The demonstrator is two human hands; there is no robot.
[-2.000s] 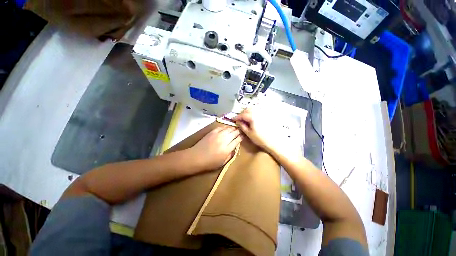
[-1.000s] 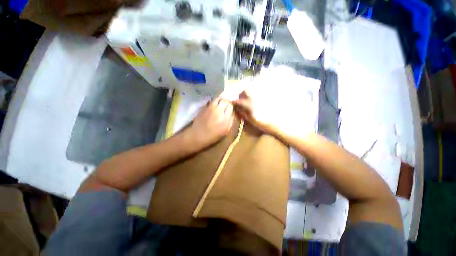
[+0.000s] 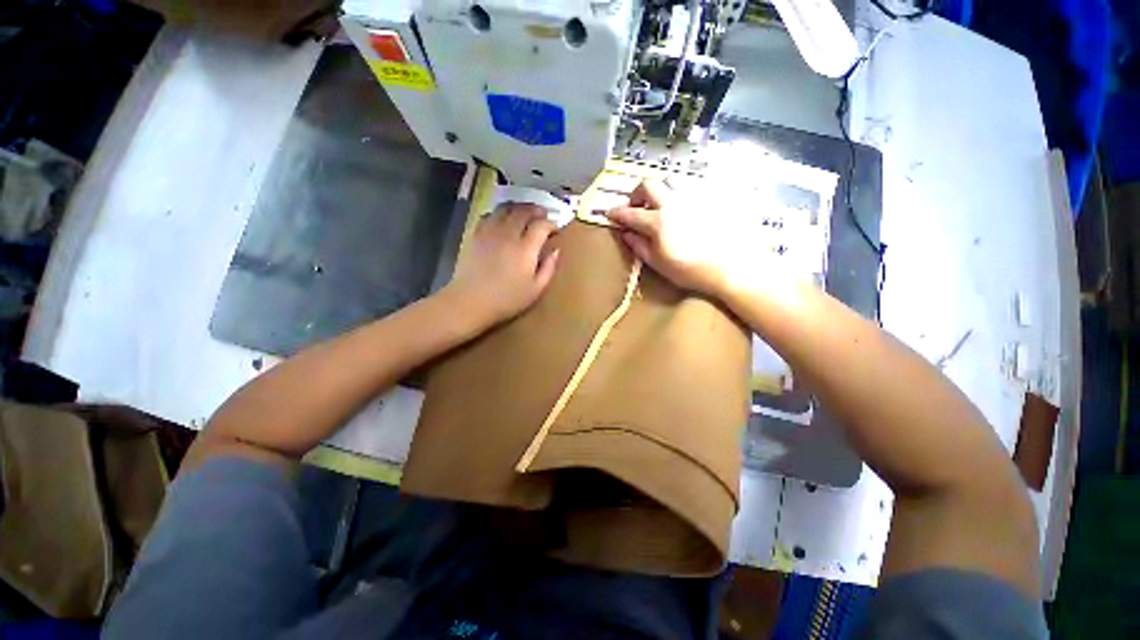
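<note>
A brown bag body (image 3: 663, 375) lies in front of me, its far end at the machine head and its near end curling open at the table's front edge. A pale binding tape (image 3: 578, 375) runs down its middle. My left hand (image 3: 503, 260) rests on the body's far left part, fingers bent and slightly apart. My right hand (image 3: 666, 238) pinches the far edge beside the tape's upper end, just below the needle area. The white clamp frame (image 3: 813, 225) shows right of my right hand. Glare hides some detail there.
The white sewing machine head (image 3: 519, 88) stands just beyond my hands. Dark metal plates (image 3: 344, 206) lie left and right. A black cable (image 3: 855, 181) and a small brown patch (image 3: 1035, 440) are on the right. Brown pieces (image 3: 50, 506) are at lower left, beside the table.
My left hand has moved left, away from my right hand and the tape. The near end of the bag body gapes more. The camera view has shifted.
</note>
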